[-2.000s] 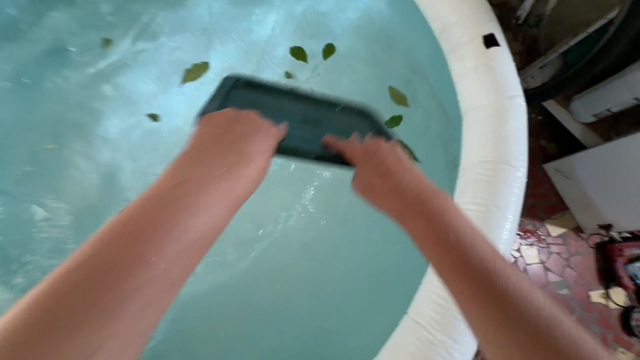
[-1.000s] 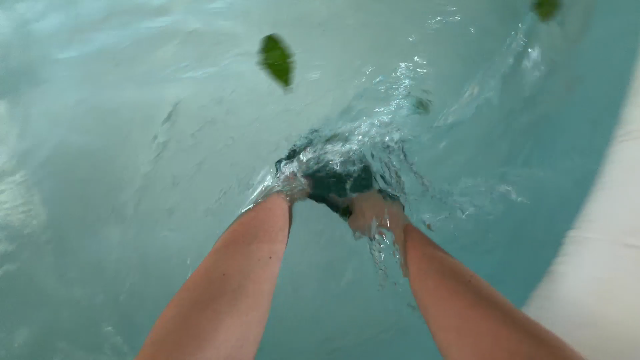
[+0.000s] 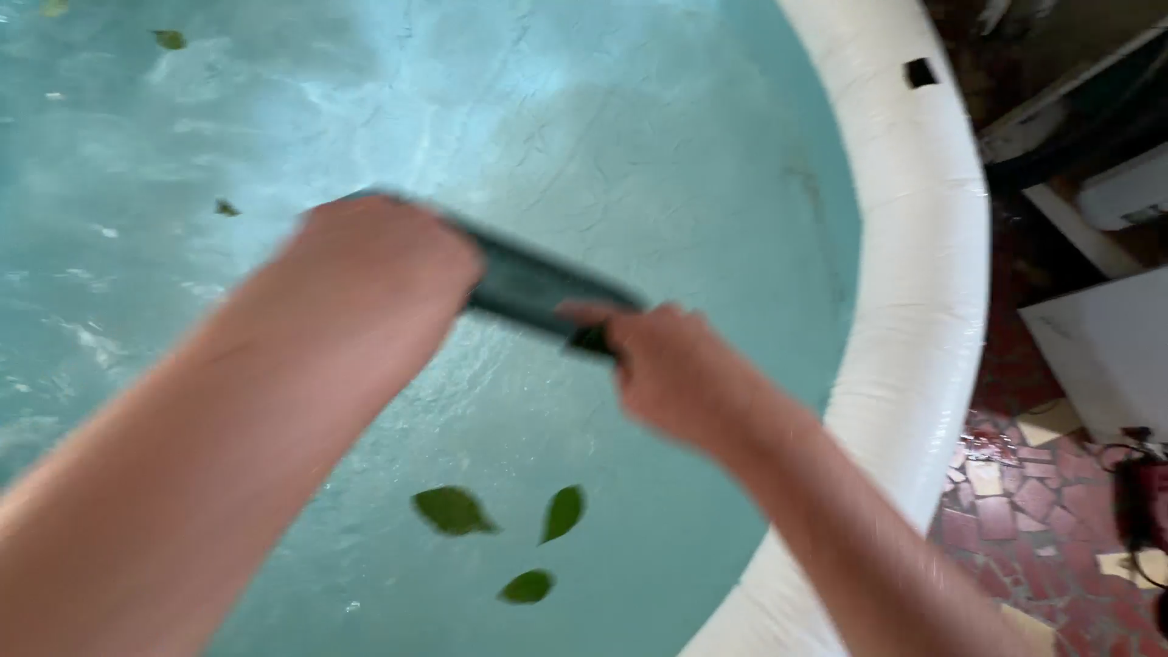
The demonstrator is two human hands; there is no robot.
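A dark, shallow rectangular container or tray (image 3: pixel 538 274), blurred by motion, is held above the pool water. My left hand (image 3: pixel 397 242) grips its left end, and the back of the hand hides that end. At the right end, my right hand (image 3: pixel 666 365) is closed on the edge, with a finger laid over the dark surface. The tray slopes down towards the right. Green leaves float nearby: a larger one (image 3: pixel 452 510), an upright one (image 3: pixel 563 513) and another (image 3: pixel 526 587) lie below the tray. Whether anything lies in the tray cannot be told.
The white inflatable pool wall (image 3: pixel 922 228) curves along the right, with a small black patch (image 3: pixel 920 73). Outside it are a broken-tile floor (image 3: pixel 1013 502), a white panel (image 3: pixel 1109 356) and a dark red object with a cable (image 3: pixel 1141 502). Small leaves (image 3: pixel 170 39) float at the upper left.
One second ago the dark tray and both hands were partly under splashing water; now they are above it, with the tray still held. The view has shifted, showing the pool wall and floor again.
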